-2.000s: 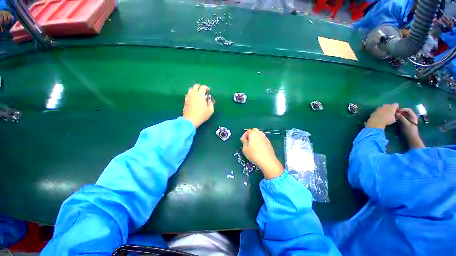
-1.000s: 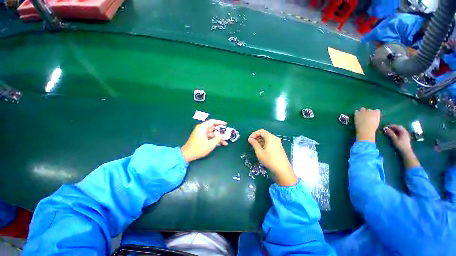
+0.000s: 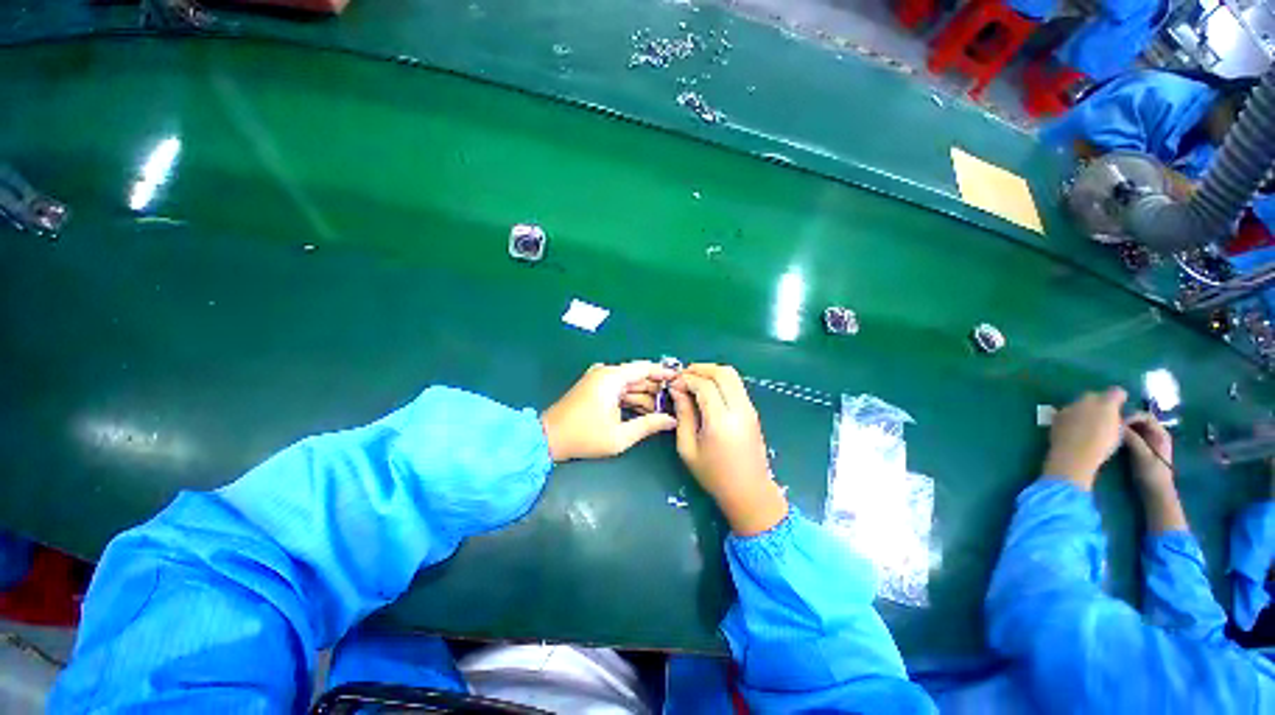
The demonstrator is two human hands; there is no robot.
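Observation:
A small device module (image 3: pixel 667 397) is held upright between both hands in front of me, mostly covered by the fingers. My left hand (image 3: pixel 604 414) grips it from the left. My right hand (image 3: pixel 724 433) touches it from the right with fingertips closed on it; whether they also hold a small part cannot be told. A flat white card (image 3: pixel 585 314) lies just beyond my left hand. Thin tweezers (image 3: pixel 790 388) lie right of my right hand. The pile of small parts is mostly hidden under my right hand; a few loose bits (image 3: pixel 678 499) show below.
Modules stand on the green belt at left (image 3: pixel 527 242), centre right (image 3: pixel 840 321) and right (image 3: pixel 989 338). Clear plastic bags (image 3: pixel 881 503) lie beside my right forearm. Another worker's hands (image 3: pixel 1088 436) are at right. A yellow-tan sheet (image 3: pixel 997 190) and a ribbed hose (image 3: pixel 1216 175) are upper right.
My left hand has moved right with its module, and my right hand has closed in on it. The second module beside my left hand now cannot be made out separately. The neighbouring worker's hands have come together.

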